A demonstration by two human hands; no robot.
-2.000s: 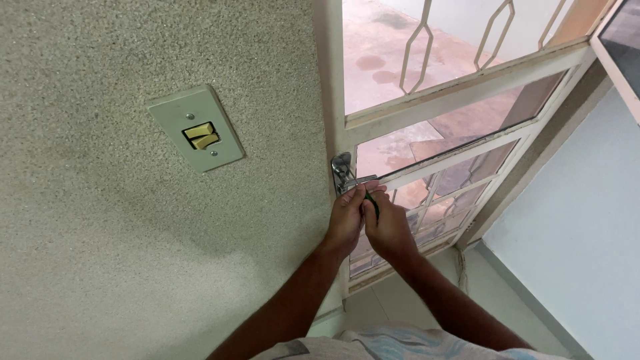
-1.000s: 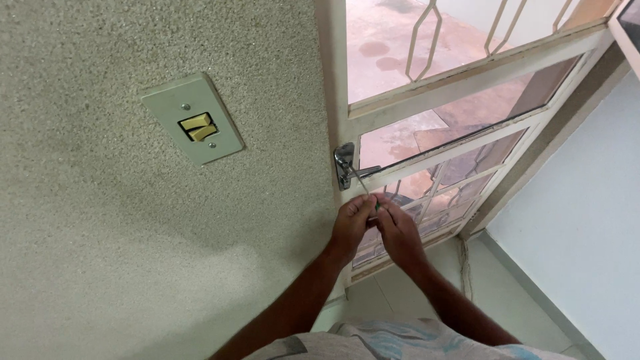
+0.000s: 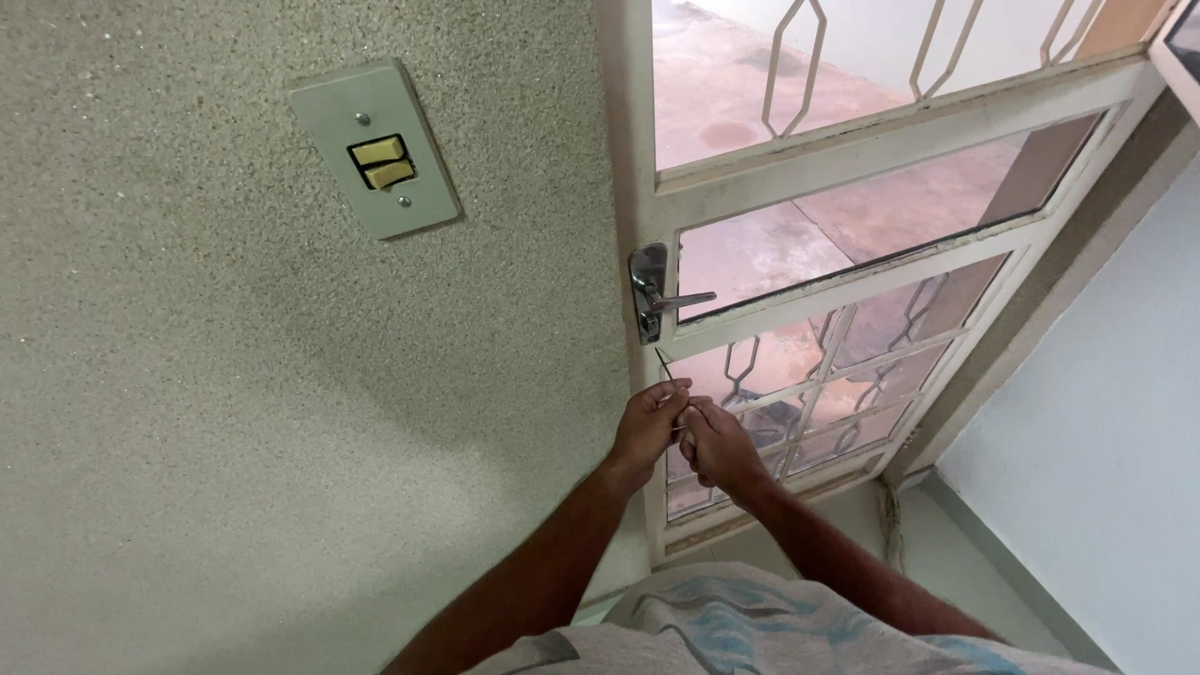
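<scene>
A thin metal shaft, likely a screwdriver's (image 3: 664, 364), points up and left out of my two hands, its tip just below the door handle's plate. My left hand (image 3: 649, 427) pinches the tool near the shaft with its fingertips. Close against it on the right, my right hand (image 3: 722, 448) is closed around the tool's rear end, which the fingers mostly hide. Above both hands, the chrome door handle (image 3: 682, 302) sticks out to the right from its upright backplate (image 3: 648, 281) on the door's left stile. Neither hand touches the handle.
The white metal door (image 3: 900, 220) has glass panes and ornamental bars. A double light switch (image 3: 380, 150) sits on the rough wall (image 3: 234, 309) at left. Cords (image 3: 892, 530) hang low at the right, near the tiled floor and a pale wall (image 3: 1078, 375).
My hands were up at the door handle two seconds ago; they have moved down from it. The tool's shaft, up against the handle plate one second ago, is now below it.
</scene>
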